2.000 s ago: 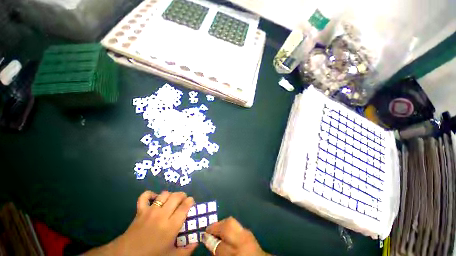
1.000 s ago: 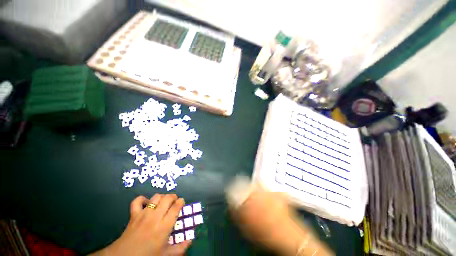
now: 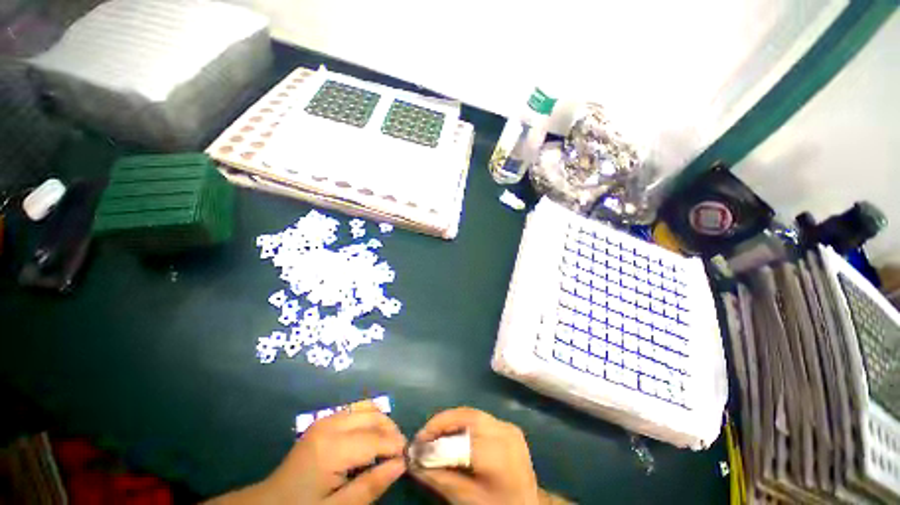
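Observation:
A small panel with white squares (image 3: 314,417) lies on the dark green bench at the bottom centre; only its far edge shows beyond my left hand. My left hand (image 3: 357,456) covers the rest, fingers curled. My right hand (image 3: 476,460) is close beside it, a white cover on one finger. The fingertips of both hands meet; anything between them is hidden. A heap of loose white pieces (image 3: 331,281) lies beyond my hands. A stack of trays filled with white squares (image 3: 622,316) stands to the right.
A ridged green block (image 3: 163,202) stands left, before a pale stack (image 3: 158,69). Perforated boards (image 3: 395,192) bearing two green grid panels lie at the back. A bottle (image 3: 520,143), shiny clump (image 3: 587,168) and black disc (image 3: 712,212) are back right. Upright boards (image 3: 789,375) stand far right.
My right hand has come back from the tray stack to meet my left hand. My left hand has shifted right over the panel, uncovering its far left edge. The view has shifted slightly.

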